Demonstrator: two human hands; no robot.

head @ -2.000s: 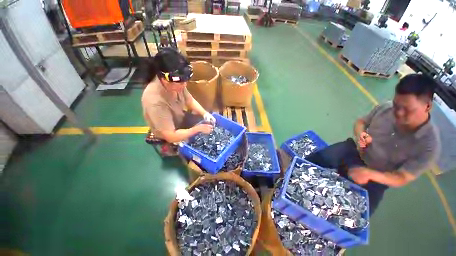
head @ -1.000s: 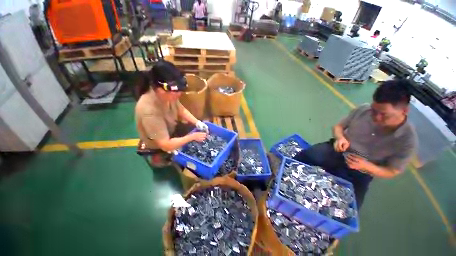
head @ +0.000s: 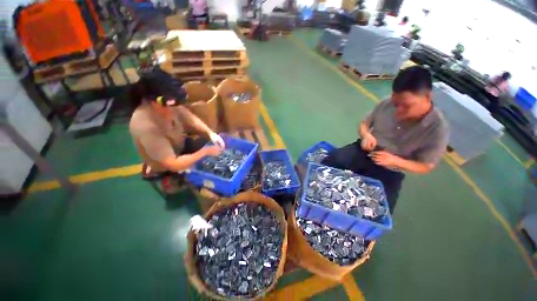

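Observation:
Neither of my hands is in view. A round brown cardboard drum (head: 189, 258) full of small grey metal parts (head: 238, 250) stands nearest in front. A crumpled white glove or rag (head: 199, 223) lies on its left rim. A second full drum (head: 321, 267) stands to its right. A large blue crate (head: 344, 221) heaped with metal parts sits tilted on that drum. Another blue crate (head: 221, 183) with parts stands before the seated worker in a cap (head: 159, 132), whose hands are at it.
A person in a grey polo (head: 409, 132) sits at the right, hands together. Small blue bins (head: 278, 170) stand between the crates. Two more drums (head: 238, 111) and stacked pallets (head: 206, 50) stand behind. An orange machine (head: 56, 29) is at the back left.
The view has swung right, so everything sits farther left in the picture. The person in the polo has brought both hands together. The capped worker's hands remain at the crate.

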